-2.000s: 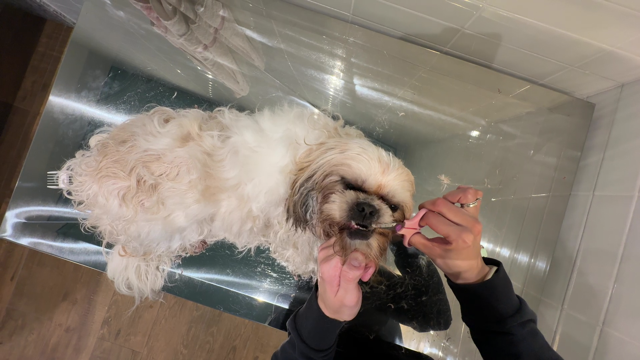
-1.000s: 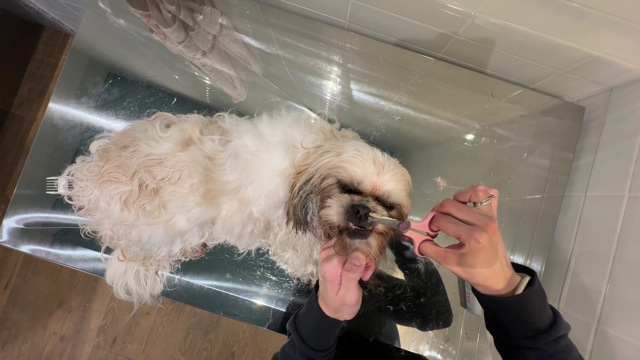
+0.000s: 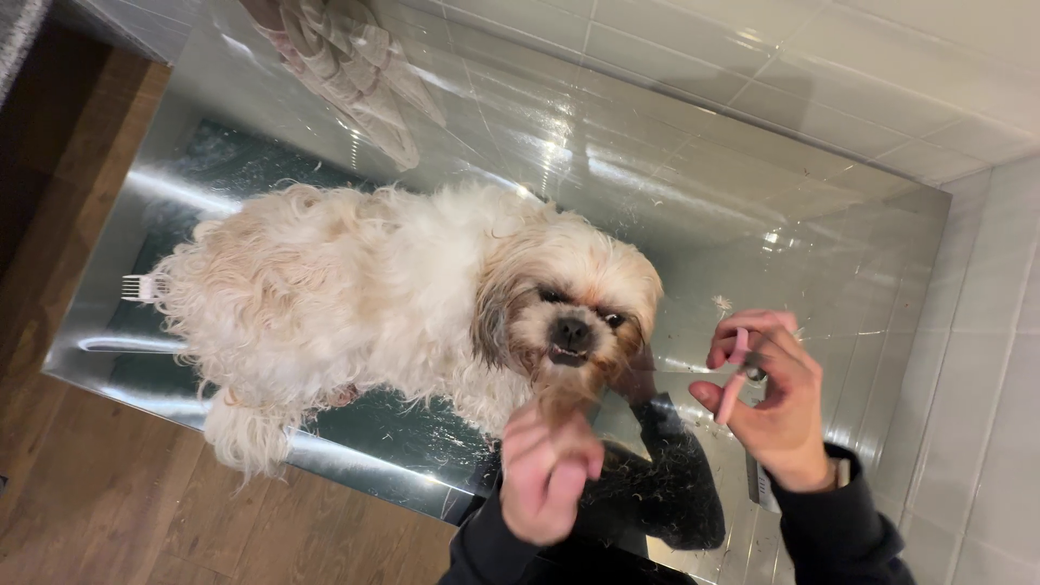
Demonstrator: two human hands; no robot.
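A long-haired white and tan dog [image 3: 382, 284] lies on a shiny metal table, its face turned up toward me and its lower teeth showing. Just under its chin is my left hand [image 3: 546, 475], blurred, with the fingers closed on the beard hair. To the right of the dog's head, apart from it, my right hand [image 3: 768, 398] has its fingers in pink-handled scissors [image 3: 734, 388]; the blades are mostly hidden or blurred.
The metal table [image 3: 845, 236] has loose hair tufts on it and a dark mat [image 3: 390, 435] beneath the dog. A white comb attachment [image 3: 143, 288] lies at the dog's rear. A beige cloth [image 3: 353, 77] shows at the upper left. Tiled walls [image 3: 853, 89] border the table.
My right hand has drawn the scissors away from the dog's muzzle, to the right. My left hand has shifted slightly downward at the chin, and the dog's face has turned more toward me.
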